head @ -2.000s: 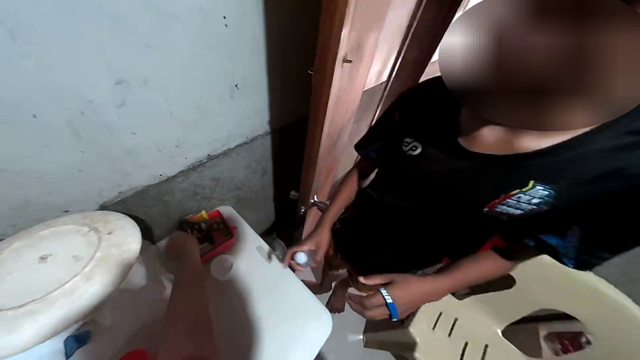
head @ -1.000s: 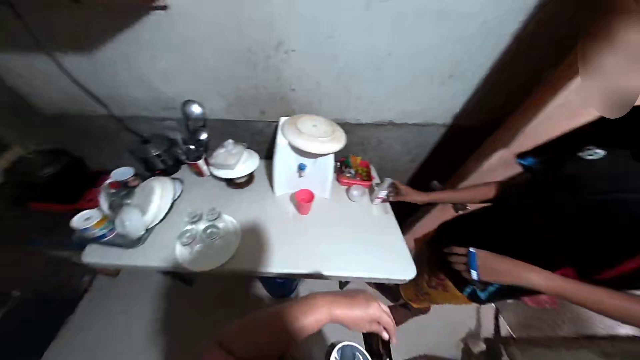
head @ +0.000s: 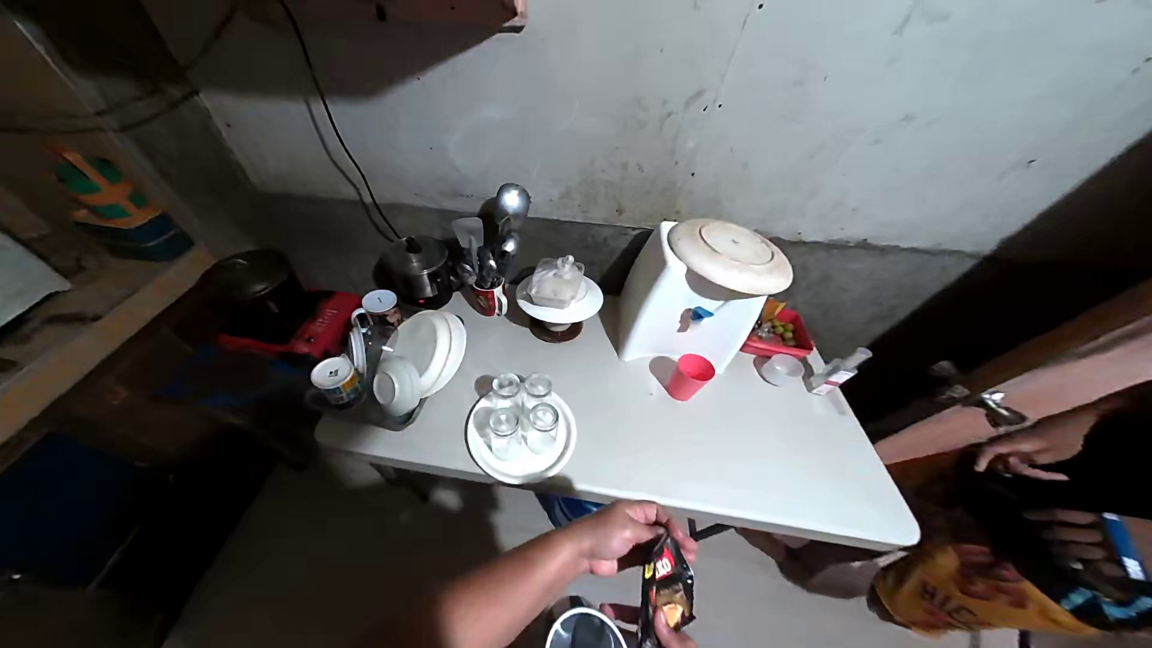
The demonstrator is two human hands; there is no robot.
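Note:
My left hand [head: 625, 535] pinches the top edge of a dark foil packet [head: 668, 589] in front of the table's near edge. Below it, my right hand [head: 670, 630] grips the packet's lower part, mostly cut off by the frame. Just left of the packet, a mug with a white rim [head: 585, 625] is at the bottom edge; what supports it is hidden. On the white table [head: 747, 459] are a round white plate [head: 517, 470] with several small glass jars, a red plastic cup [head: 690, 376] and a white water dispenser [head: 652, 301] with a lid-like white disc on top.
A dish rack with white plates [head: 427, 351], a metal pot [head: 417, 270] and a mug of utensils [head: 489, 297] occupy the left. Right are a red tray [head: 792, 346], a clear bowl [head: 781, 370] and a clear bottle [head: 837, 371]. A person's hands [head: 1044, 445] are beyond the table's right end.
The dark packet is now between my hands. The other person's hand has moved away from the clear bottle, which stands at the table's right edge. The view has swung left.

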